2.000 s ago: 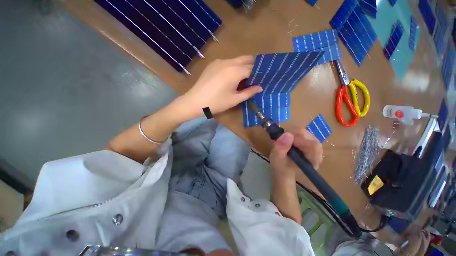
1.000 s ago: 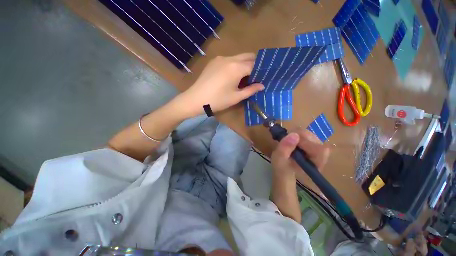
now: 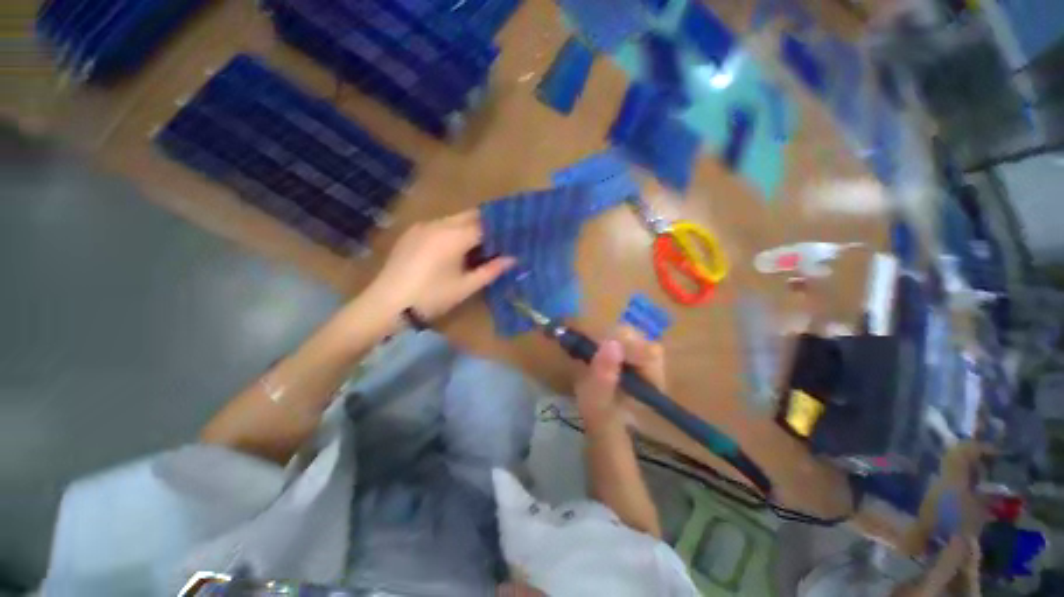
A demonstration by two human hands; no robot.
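Note:
The frame is motion-blurred. My left hand (image 3: 434, 266) holds a blue solar cell (image 3: 539, 227) by its left edge, thumb on top. A second blue cell piece (image 3: 548, 301) lies beneath it. My right hand (image 3: 618, 371) grips the dark soldering iron (image 3: 683, 418). Its metal tip is at the cell piece, close to my left thumb; whether it touches is too blurred to tell. A small cut cell piece (image 3: 645, 316) lies just past my right hand. Another blue piece (image 3: 602, 178) lies behind the held cell.
Scissors (image 3: 686, 262) and a white bottle (image 3: 796, 258) lie to the right. The black soldering station (image 3: 861, 394) and blurred ribbon pieces (image 3: 758, 344) are further right. Tabbed cells (image 3: 286, 157) lie at the left. Cell pieces lie on a teal mat (image 3: 764, 157). Another person's arm (image 3: 951, 513) shows at lower right.
The view has swung, so the bench things sit further left and more cell stacks show at the upper left. Both hands keep the same grips.

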